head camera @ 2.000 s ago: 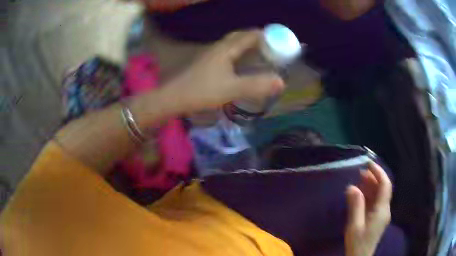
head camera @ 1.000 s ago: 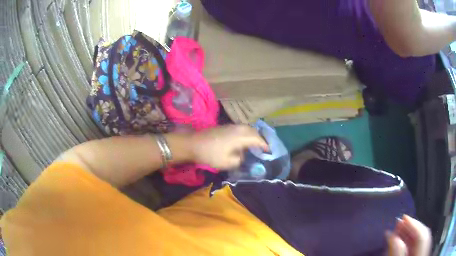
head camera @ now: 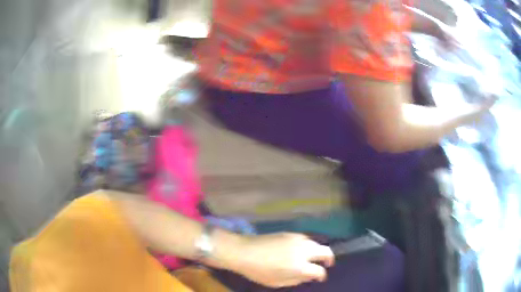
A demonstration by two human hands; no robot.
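The frame is blurred. My left hand (head camera: 285, 259), with a metal band at the wrist, is over my dark purple lap (head camera: 365, 268). Its fingers are loosely curled with gaps between them, and no object shows in it. My right hand is not in view. A pale bluish plastic bag (head camera: 231, 223) shows just beyond my left forearm, mostly hidden. The bottle seen in it earlier cannot be made out now.
A bright pink cloth or bag (head camera: 174, 165) and a dark patterned bag (head camera: 117, 151) lie at left. Brown cardboard (head camera: 268, 188) with a yellow stripe lies beyond my lap. A person in orange patterned clothing (head camera: 285, 45) sits close, an arm over shiny white material (head camera: 480, 137) at right.
My left hand first held a white-capped bottle, then was at the plastic bag without it, and now is over my lap. My right hand has left view. The view has shifted, showing more of the other person.
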